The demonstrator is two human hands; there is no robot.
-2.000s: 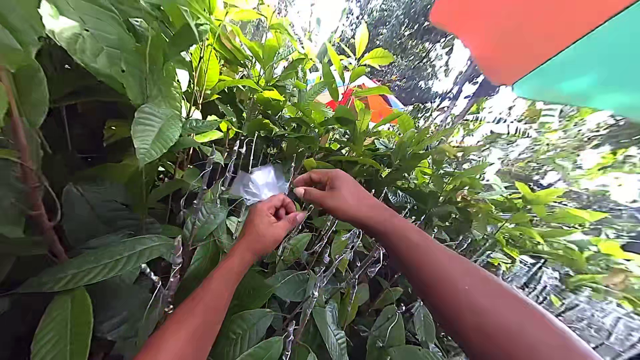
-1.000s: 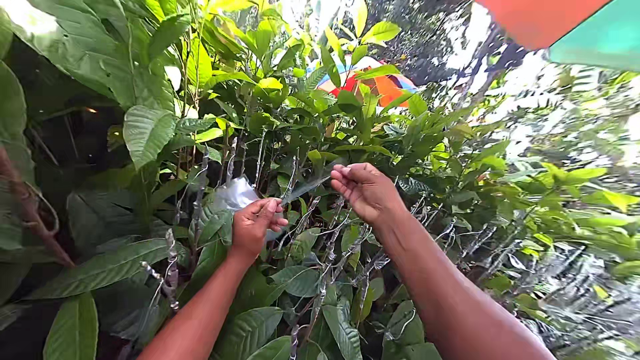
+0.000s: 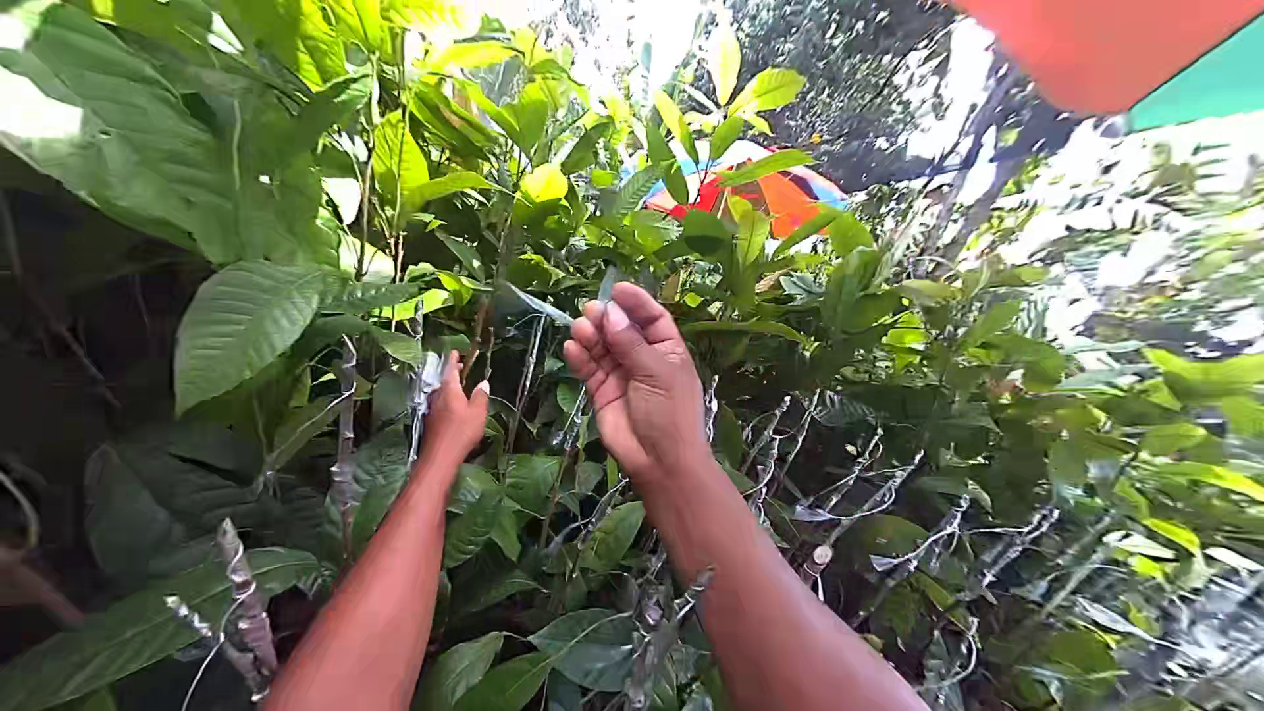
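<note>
My right hand (image 3: 637, 370), at the middle of the view, pinches a thin strip of clear plastic film (image 3: 541, 306) between thumb and fingers. My left hand (image 3: 456, 415) is lower and to the left among the stems, with its thumb raised. Beside its fingers is a crumpled piece of clear plastic (image 3: 427, 380); whether the fingers grip it or a stem cannot be told. Film-wrapped cut stems (image 3: 346, 434) stand left of my left hand, and more wrapped stems (image 3: 879, 494) lean to the right of my right forearm.
Dense leafy plants (image 3: 247, 321) surround both arms. A colorful umbrella (image 3: 780, 197) shows behind the foliage, and a red and green canopy (image 3: 1106, 49) hangs at the upper right. Cut, wrapped stem ends (image 3: 242, 602) poke up at the lower left.
My hands were close together two seconds ago, then apart with a strip stretched between them. Now the strip is in my right hand, and my left hand has moved away from it toward the stems.
</note>
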